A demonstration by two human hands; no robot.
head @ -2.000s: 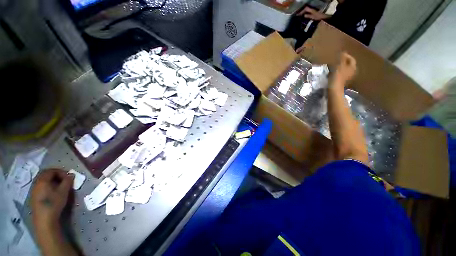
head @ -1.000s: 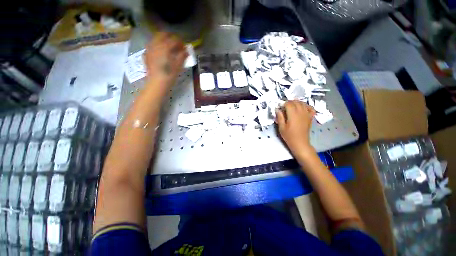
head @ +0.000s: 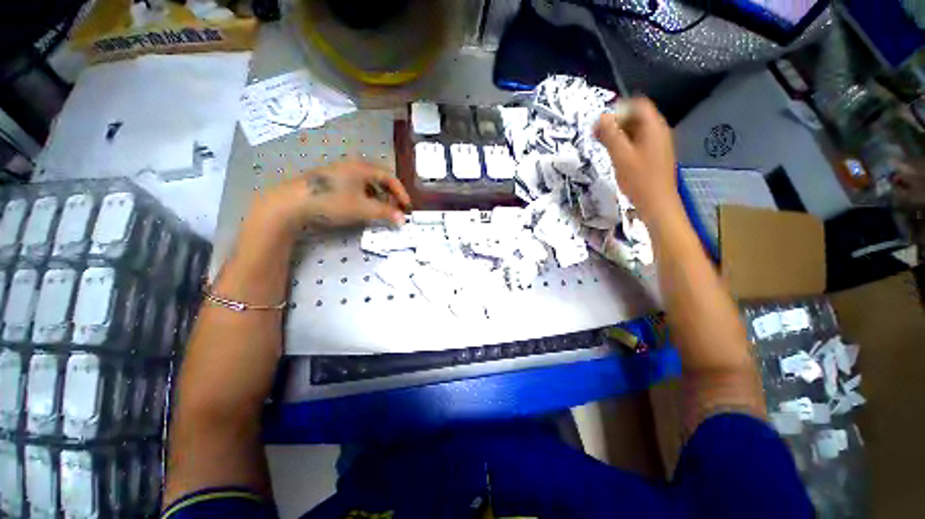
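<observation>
The dark red-brown fixture (head: 404, 167) has white housings (head: 465, 160) in its three front pockets and one in the back left pocket. The back middle pocket looks grey; the pile hides part of the back right. My left hand (head: 340, 196) is just left of the fixture, thumb and fingers close together by loose housings at its front left corner; whether it grips one is unclear. My right hand (head: 641, 152) is raised over the right side of the white housing pile (head: 568, 152), fingers curled; its grasp is unclear.
The machine head (head: 375, 46) is behind the fixture. Stacked blister trays (head: 86, 335) stand left. A carton (head: 773, 251) with trays and loose housings is right. A slotted rail (head: 456, 358) and blue edge (head: 477, 395) run along the front. A monitor shows top right.
The view has swung back from the carton. Since one second ago, my left hand has come from beside the machine head to the fixture's front left; my right hand has risen. The back left pocket now shows a housing.
</observation>
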